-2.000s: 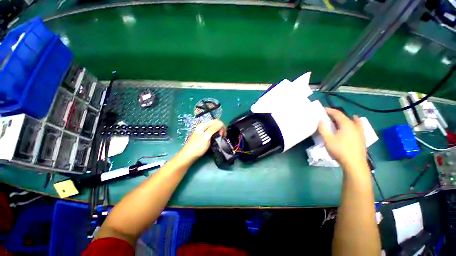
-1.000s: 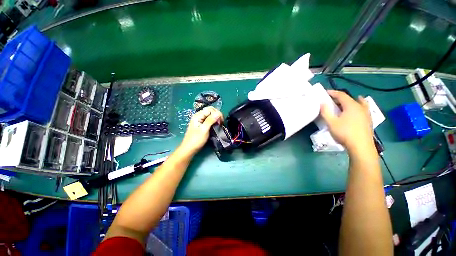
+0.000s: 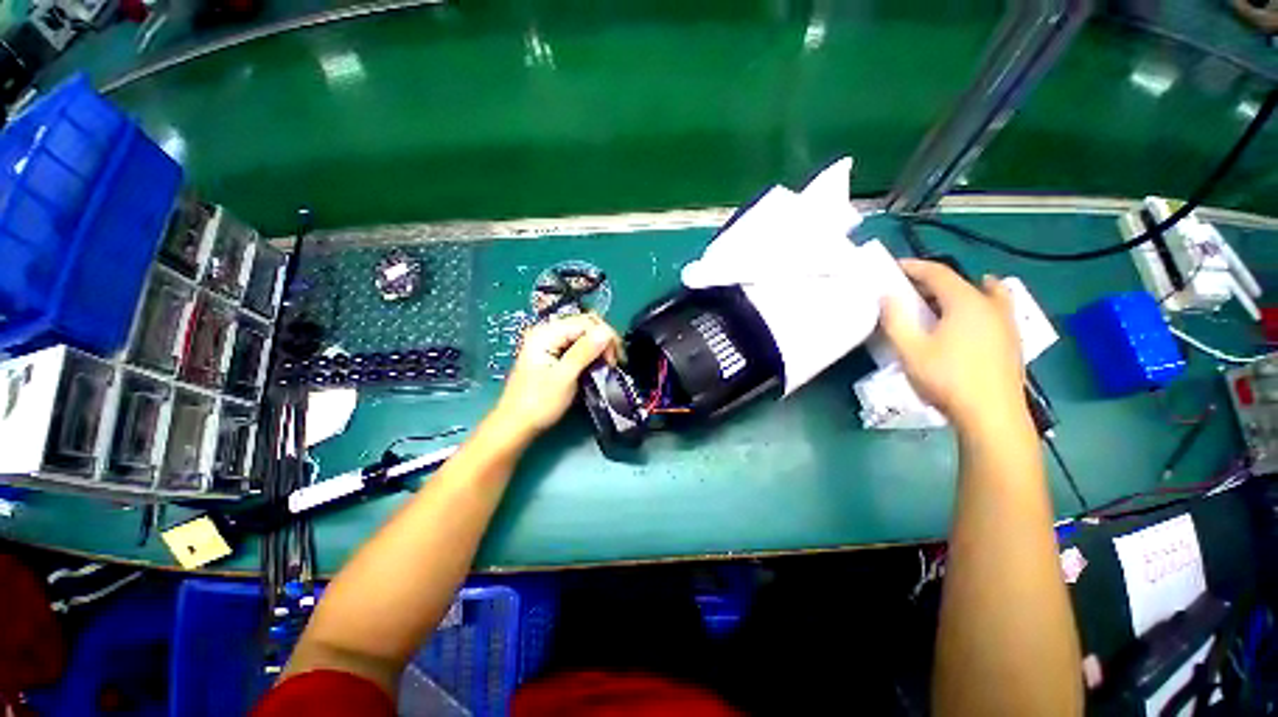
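The camera body (image 3: 712, 350), with a black ribbed head and white shell, lies on its side on the green bench, its open end facing left. My left hand (image 3: 554, 367) grips the upper edge of the black front cover (image 3: 613, 409), which is tilted away from the body's open end. Thin red and blue wires (image 3: 662, 395) run between cover and body. My right hand (image 3: 956, 336) is on the white bracket (image 3: 876, 287) at the right end of the camera; its fingertips are partly hidden. Both hands are bare.
A round screw dish (image 3: 571, 290) and loose screws lie behind my left hand. A drawer cabinet (image 3: 154, 378) and blue bin (image 3: 84, 217) stand at left. A white stick-shaped part (image 3: 330, 490) lies front left. A blue block (image 3: 1130, 342) and power supply (image 3: 1252, 399) are at right.
The view has shifted slightly. My left hand and the front cover stay beside the body's open end, and my right hand stays at the bracket. Nothing has been let go.
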